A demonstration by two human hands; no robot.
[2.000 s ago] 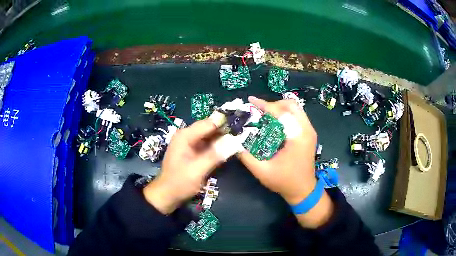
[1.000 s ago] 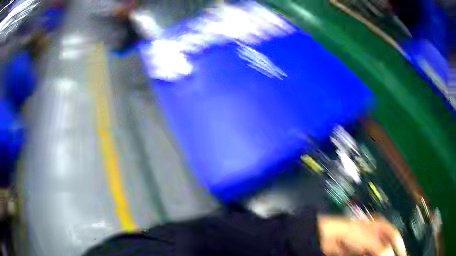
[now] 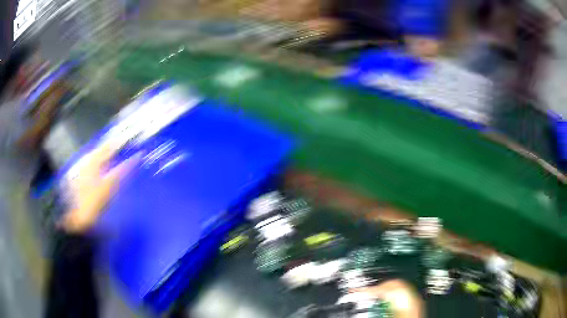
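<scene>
The view is strongly blurred. My left hand is at the left edge of the large blue corrugated sheet, beside a blurred white area of parts; whether it holds anything cannot be told. My right hand is cut off by the bottom edge. White and green pieces show against its left side; whether it grips them is unclear. Wired board assemblies with white parts lie on the dark bench mat.
The green conveyor belt runs diagonally behind the mat, with a worn edge rail. Across the belt are another blue sheet with pale items and blurred people. More wired boards lie at lower right.
The view has swung left, then partly back right. My left hand has left the board work and is now at the blue sheet's left side. My right hand is now low in view.
</scene>
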